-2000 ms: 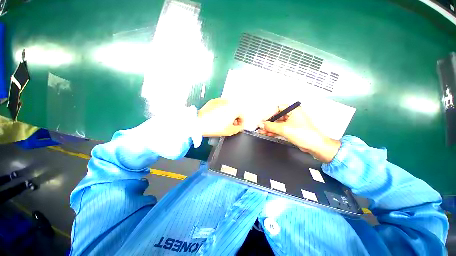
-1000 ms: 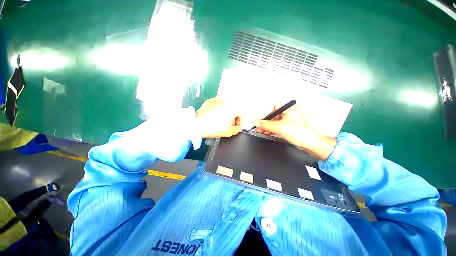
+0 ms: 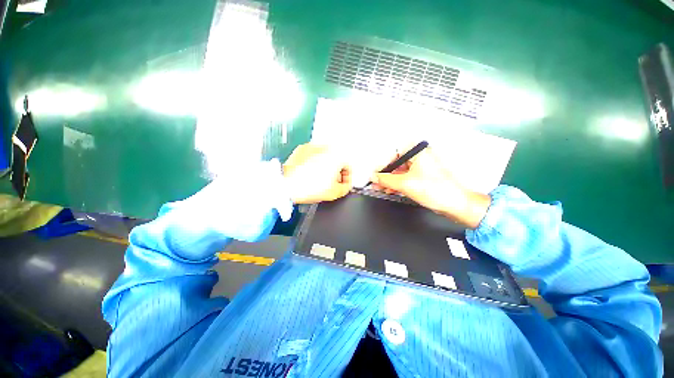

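Observation:
A dark flat cover [image 3: 384, 230] with several white squares along its near side leans between the table edge and the blue smock. My right hand [image 3: 417, 181] holds a slim black pen-like tool [image 3: 406, 156], its tip at the cover's far edge. My left hand [image 3: 318, 176] is beside that tip, fingertips bunched at the same edge; whether it pinches anything is too bright and small to tell. A white sheet [image 3: 484, 153] lies under and beyond both hands. A sheet with a grid of small dark slots [image 3: 399, 77] lies beyond it.
A glaring white film patch [image 3: 240, 96] lies left of the hands on the green table [image 3: 562, 52]. Black pointed pieces [image 3: 24, 144] are at the far left, with yellow and blue material [image 3: 44, 220] below. A dark shiny strip [image 3: 659, 111] lies far right.
The whole view has shifted slightly, so the table things appear a little further left and higher. Both hands stay at the cover's far edge. A person's arm at the lower left is gone from view.

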